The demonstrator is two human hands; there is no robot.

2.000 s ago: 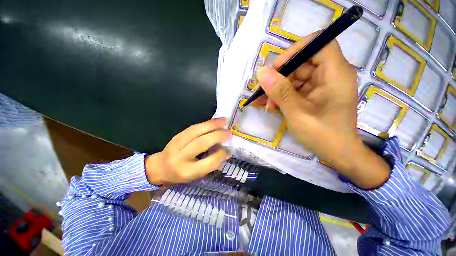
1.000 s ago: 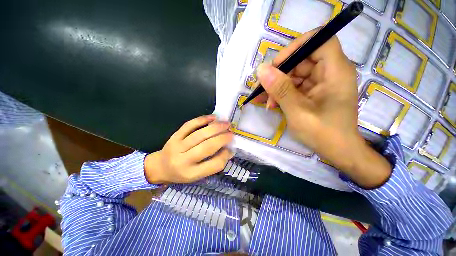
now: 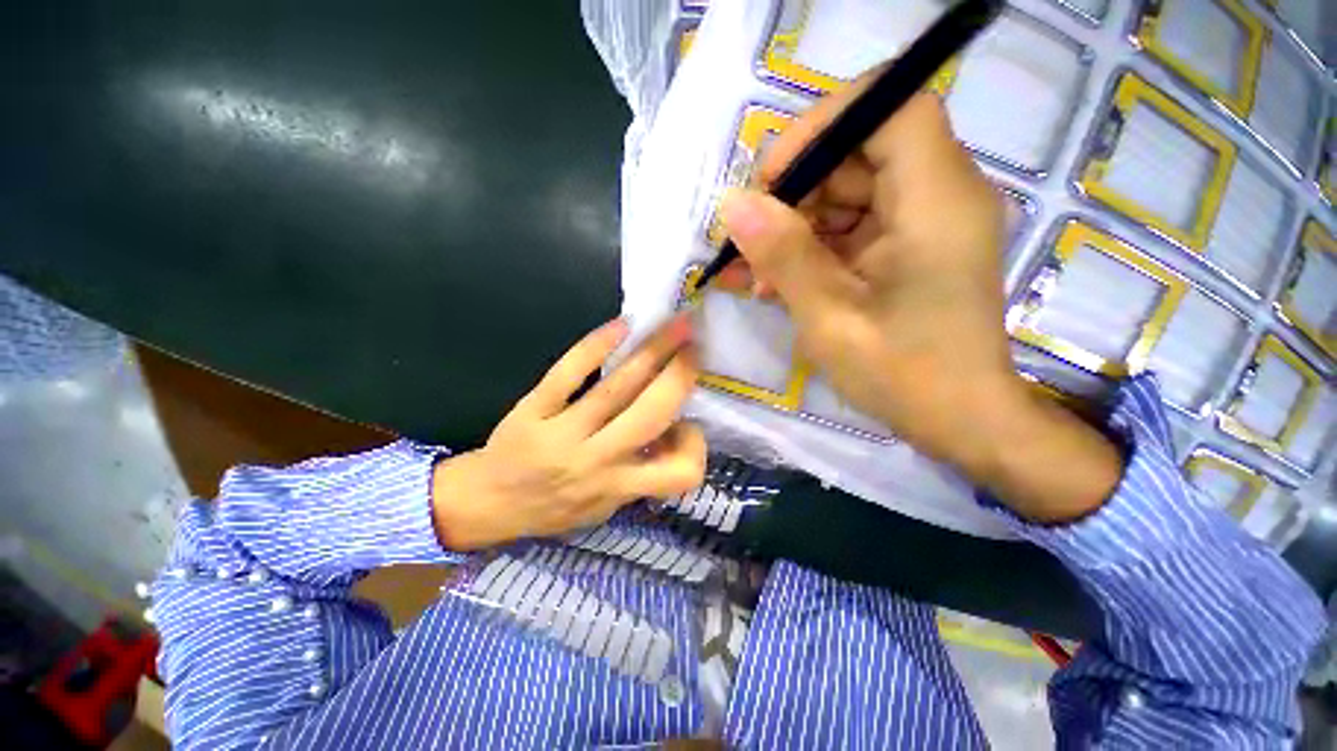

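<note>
My right hand (image 3: 894,279) holds black tweezers (image 3: 865,125) like a pen. Their tip touches or hovers over the upper left corner of a yellow-sectioned phone frame (image 3: 755,393). The frame lies at the near left end of a pale tray (image 3: 1012,360) of such frames. My left hand (image 3: 587,433) lies at the left edge of this frame, fingers spread, fingertips close to the tweezer tip. Whether it pinches anything is too blurred to tell. A clear strip with grey-white bars (image 3: 579,616) lies below my left hand, against the striped shirt.
White foam sheet (image 3: 660,220) edges the tray on the left. A glossy dark green worktop (image 3: 323,206) spreads to the left. More yellow and silver frames (image 3: 1158,162) fill the right side. A red object (image 3: 96,682) stands on the floor at lower left.
My left fingers have moved up and right over the frame's left edge and spread. My right hand and the tweezers have shifted slightly left and up; the tray's picture has shifted left too.
</note>
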